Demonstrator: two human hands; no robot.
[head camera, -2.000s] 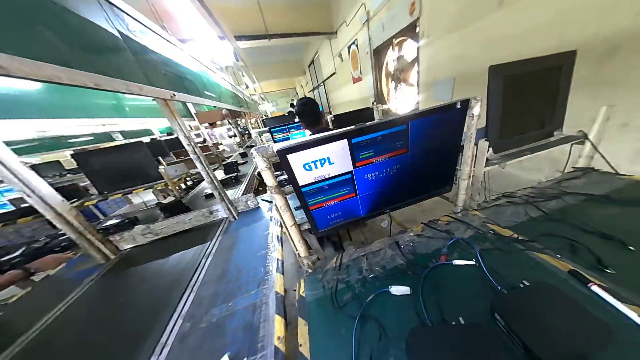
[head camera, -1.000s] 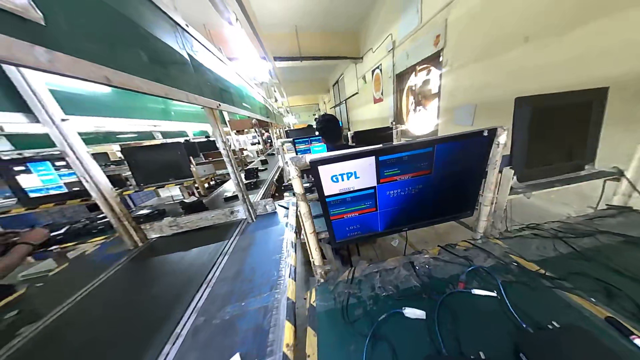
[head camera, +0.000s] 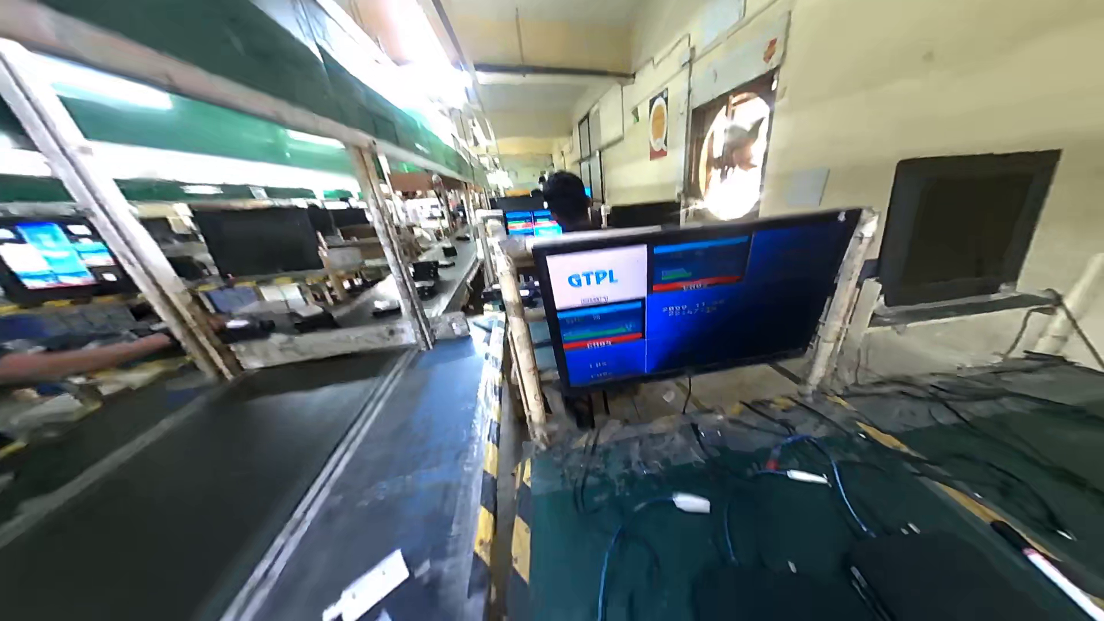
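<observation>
Neither my left hand nor my right hand shows. A flat-screen monitor (head camera: 733, 319), lit with blue panels, stands between worn posts at the far edge of a green-topped bench (head camera: 638, 569). Blue cables with white connectors (head camera: 691, 504) lie on that bench, close to black boxes (head camera: 940, 573) at its near edge. To their right is a black and white pen-like stick (head camera: 1048, 565). On the blue-black conveyor surface (head camera: 414, 483) at the left, a white piece (head camera: 371, 589) lies near the bottom of the view.
A yellow and black striped edge (head camera: 488, 492) borders the conveyor beside a narrow gap. Metal posts (head camera: 392, 241) rise at the left, with another person's arm (head camera: 95, 358) beyond them. A person (head camera: 567, 200) is behind the lit monitor. A dark monitor (head camera: 966, 228) stands at the right.
The white piece on the conveyor shows more fully than a second ago. The other person's arm at the left reaches farther right than before. The view has shifted.
</observation>
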